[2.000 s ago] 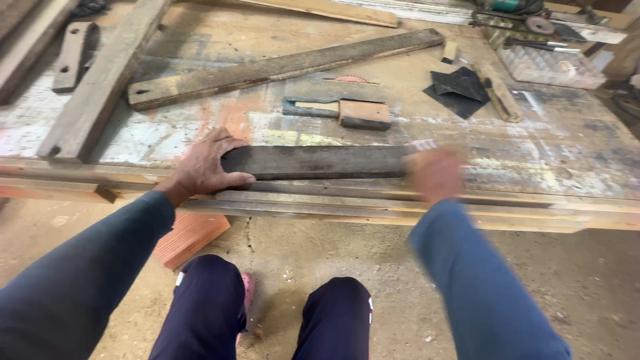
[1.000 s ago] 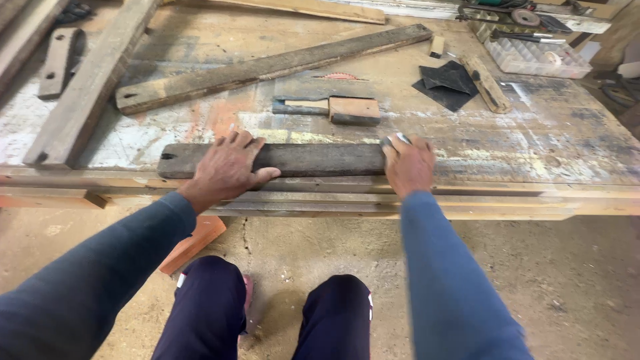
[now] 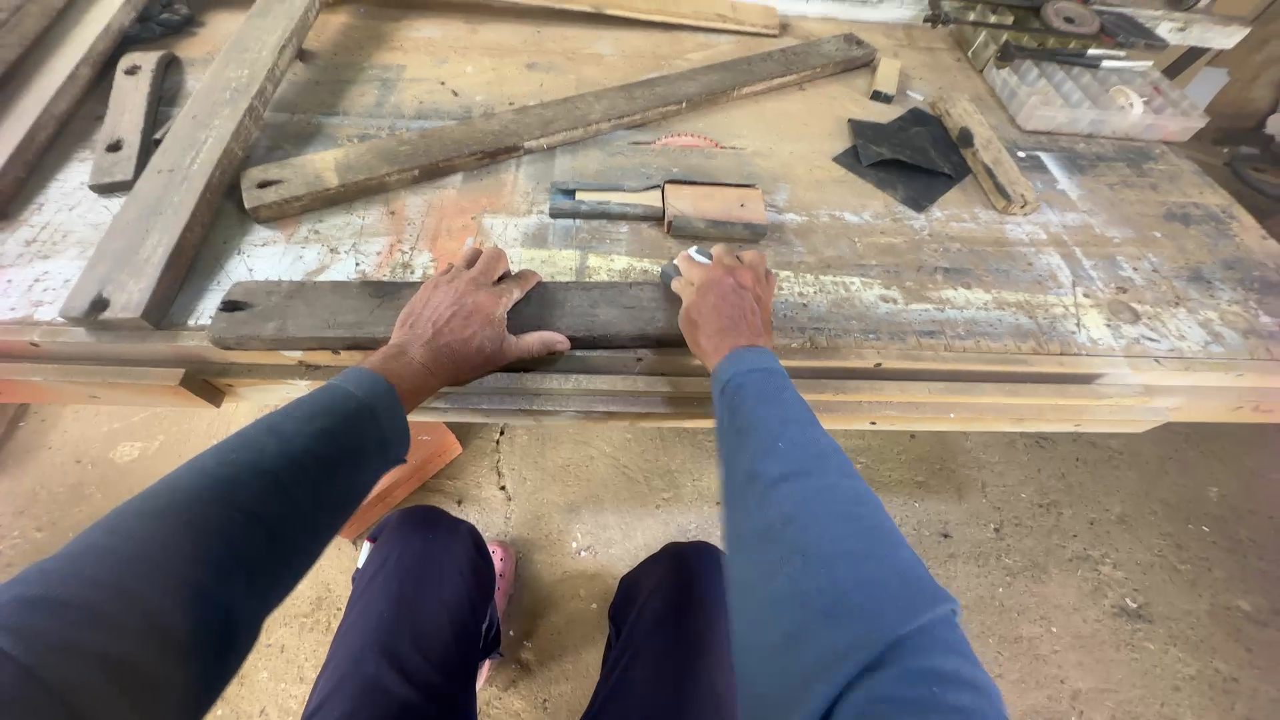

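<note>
A dark weathered wooden board [image 3: 620, 312] lies flat along the front edge of the wooden workbench [image 3: 1000, 300], with a notch or hole at its left end. My left hand [image 3: 465, 315] presses on it left of the middle, fingers spread and thumb toward the right. My right hand [image 3: 727, 300] is curled at the board's right end around a small dark piece with a white part, perhaps folded sandpaper; the fingers mostly hide it. Behind the hands lies a sanding block [image 3: 715, 208] of wood and dark sheet, with a narrower piece [image 3: 610, 200] at its left.
A long old board [image 3: 560, 120] crosses the bench behind, and another [image 3: 200, 160] slants at the left beside a short holed piece [image 3: 130, 120]. Black sandpaper sheets [image 3: 905, 155], a wood offcut [image 3: 985, 150] and a clear plastic organizer [image 3: 1095, 95] lie right. A red-toothed saw blade [image 3: 687, 141] pokes through the bench.
Since two seconds ago, my left hand has moved from the board's left end toward its middle, exposing that end. My right hand has moved left relative to the bench.
</note>
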